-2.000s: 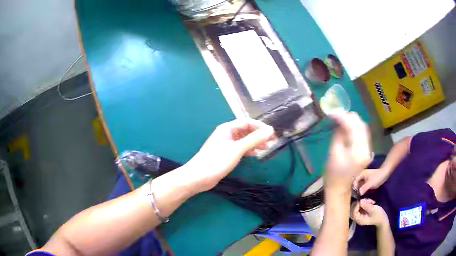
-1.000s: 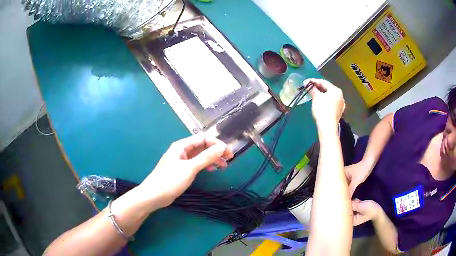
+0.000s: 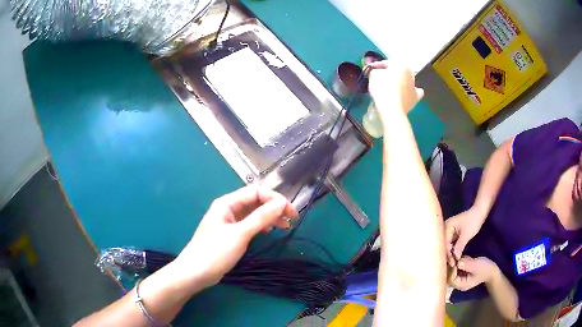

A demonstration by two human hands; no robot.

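Observation:
My right hand (image 3: pixel 392 89) grips thin black cables (image 3: pixel 343 115) by one end, at the two reddish-brown tins (image 3: pixel 348 78). The cables run down across the near end of the solder pot (image 3: pixel 223 144) toward the bundle. My left hand (image 3: pixel 246 223) is beside the pot's near corner, thumb and fingertips close together; a tiny glint shows there, but I cannot tell if it holds anything. The black cable bundle (image 3: pixel 281 274) lies on the green table, partly behind my left wrist, with clear plastic wrap (image 3: pixel 121 260) over one end. Bright molten solder (image 3: pixel 258 96) fills the pot's inner frame.
A dark-bladed scraper with a metal handle (image 3: pixel 348 203) rests on the pot's near end. A whitish cup (image 3: pixel 373 121) is partly behind my right forearm. A silver foil duct (image 3: pixel 108 22) is at the far left. A seated person in purple (image 3: pixel 542 185) works at right; a yellow cabinet (image 3: pixel 488 60) stands behind.
My right hand has moved from beyond the cups, then from the whitish cup, up to the tins with the cables. My left hand has shifted slightly down. The view has turned a little.

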